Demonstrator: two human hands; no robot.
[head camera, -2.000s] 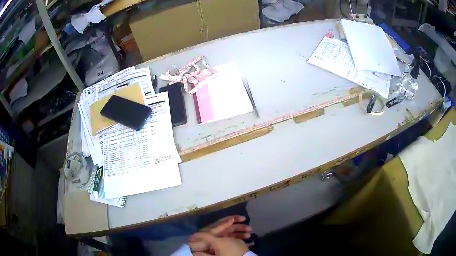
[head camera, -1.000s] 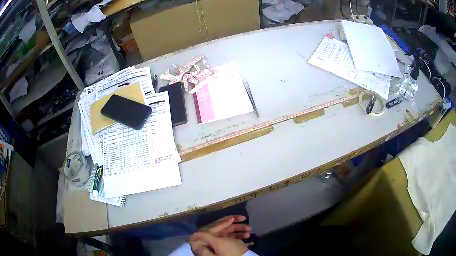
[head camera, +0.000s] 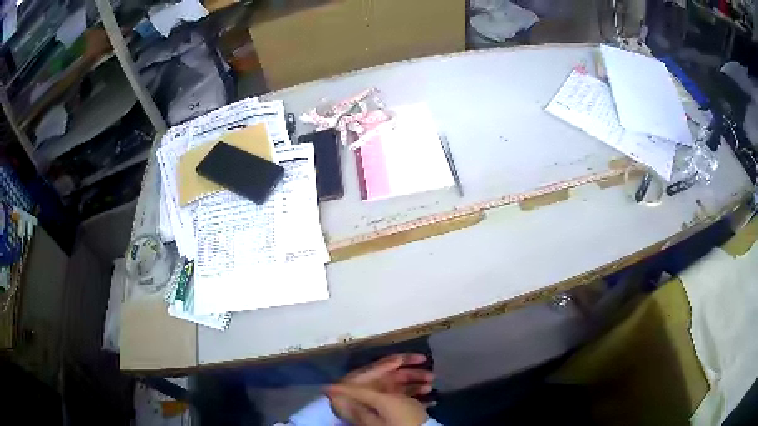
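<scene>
My left hand and my right hand touch each other below the table's near edge, at the bottom centre. My left hand's fingers are apart and point right. My right hand lies across it, its fingers partly cut off from sight. No held item shows. On the table, a black smartphone lies on a tan card over printed sheets. A second dark phone or wallet lies beside them. A pink-and-white notepad lies to its right, with a thin dark pen along its right edge.
Crumpled pink-white ribbon lies above the notepad. Clear tape and a green-white packet or tube are at left. White sheets and a cream ring are at right. Cream fabric drapes over mustard cloth.
The camera view has shifted, so the table and its things appear farther right. My hands remain together, with my right hand slightly lower over my left.
</scene>
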